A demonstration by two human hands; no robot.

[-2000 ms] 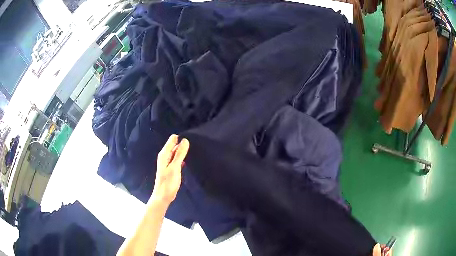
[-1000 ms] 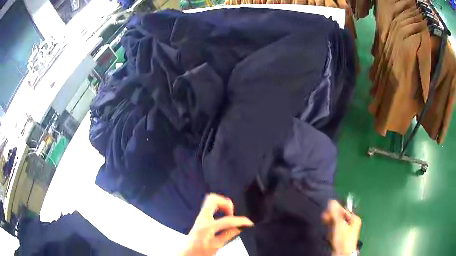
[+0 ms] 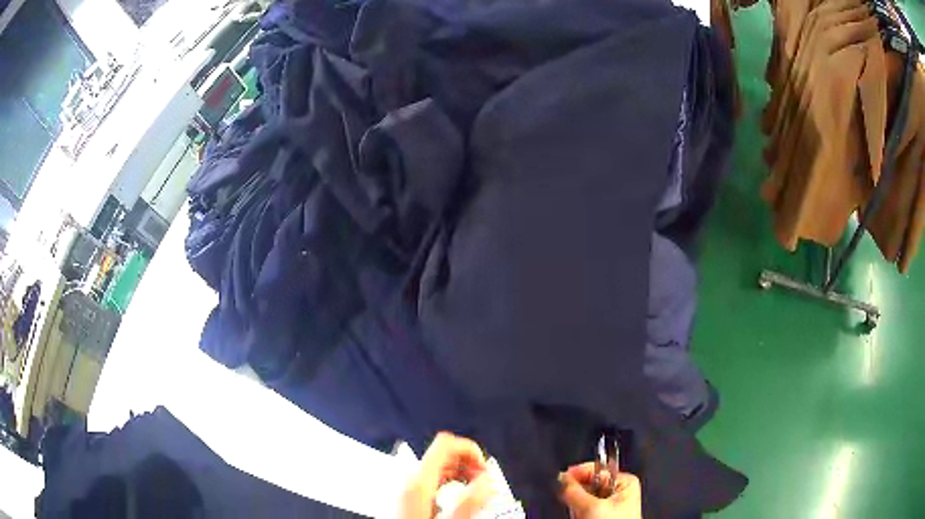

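A navy garment [image 3: 568,264] lies spread over the big navy pile, its lower part at the bottom centre near my hands. Smoother bluish lining [image 3: 674,304] shows at its right edge. My left hand [image 3: 444,478], cut off by the bottom edge, has its fingers curled around a small white piece, perhaps a label [image 3: 499,495], with faint marks. My right hand [image 3: 603,495] holds small metal thread snips [image 3: 608,453], blades pointing up, over a dark fold of the garment. The hands are apart. Whether the blades touch cloth cannot be told.
The white table [image 3: 243,426] curves along the left. A smaller navy stack [image 3: 152,471] lies lower left. Tan-brown jackets [image 3: 827,132] hang on a wheeled rail [image 3: 822,291] at right over the green floor [image 3: 781,405]. Work benches with equipment stand at far left.
Both hands first came in over the garment from apart. Since then my right hand with the snips has moved left and down. The garment's front now lies flatter, covering more lining.
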